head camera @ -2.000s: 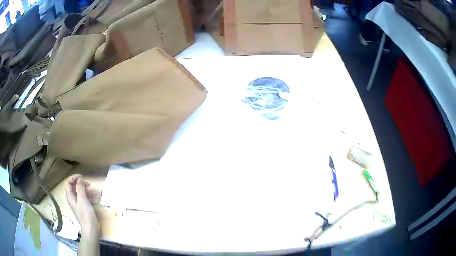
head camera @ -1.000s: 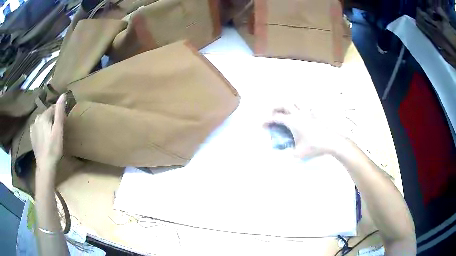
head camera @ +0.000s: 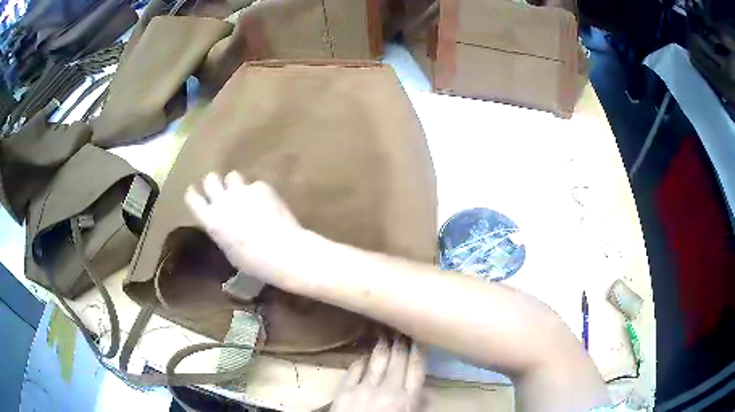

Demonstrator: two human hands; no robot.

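Observation:
A brown tote bag lies in front of me, its mouth towards me. Thin brown handle loops and a grey-beige webbing piece hang at the mouth, near the table's front edge. My right hand reaches across from the right and rests on the bag's left part above the opening, fingers spread. My left hand is at the bottom, cut off by the picture's edge, its fingertips at the mouth's right edge. Whether it grips the cloth does not show.
A silver-blue disc lies right of the bag. A purple-blue tool, a beige roll and a green handle lie at the right edge. Other brown bags stand at the back; more lie left.
The bag has moved right and turned upright before me. My right hand has left the disc and crossed left onto the bag. My left hand has moved from the left to the bottom middle.

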